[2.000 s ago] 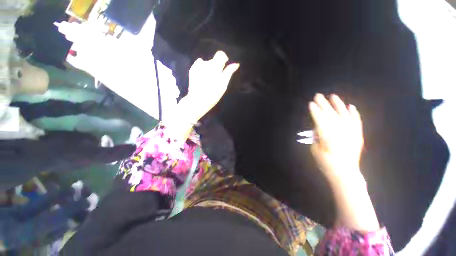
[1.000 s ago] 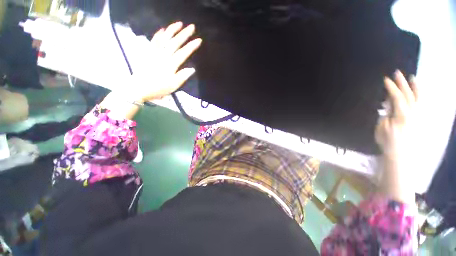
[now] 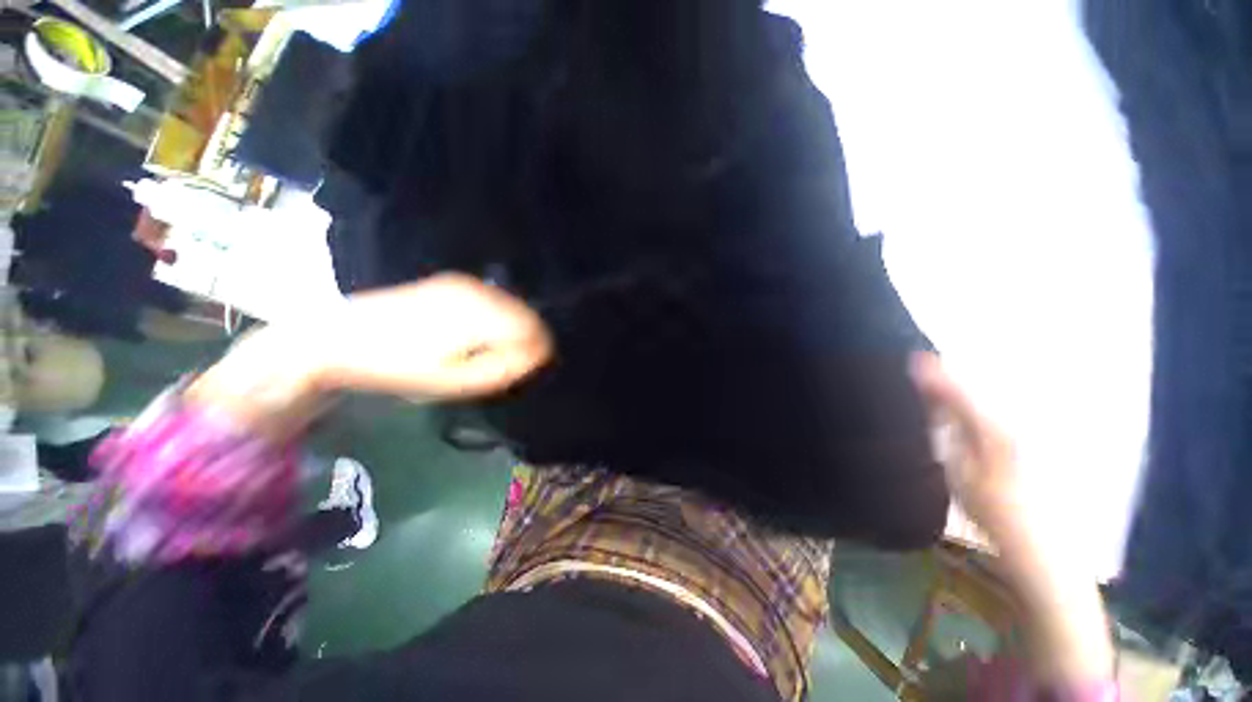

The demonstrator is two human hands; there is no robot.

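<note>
A large black garment (image 3: 687,288) lies over the table, its lower edge reaching past the near table edge. My left hand (image 3: 433,336) is blurred, with curled fingers closed on the garment's lower left part. My right hand (image 3: 978,460) is at the garment's lower right corner, its fingers bent around the edge and blurred. A small pale glint shows by the right fingers; I cannot tell whether it is the thread snips. A dark loop of cord (image 3: 471,436) hangs below the left hand.
The white table (image 3: 1023,261) shows at the right, with a dark cloth heap (image 3: 1188,316) beyond it. At the far left end are a dark flat object (image 3: 286,117), papers and a yellow-and-white roll (image 3: 69,55). A white shoe (image 3: 352,503) is on the green floor.
The garment now reaches nearer to me and covers the near table edge. My left hand has gone from spread to curled and moved lower. My right hand has moved left and lower.
</note>
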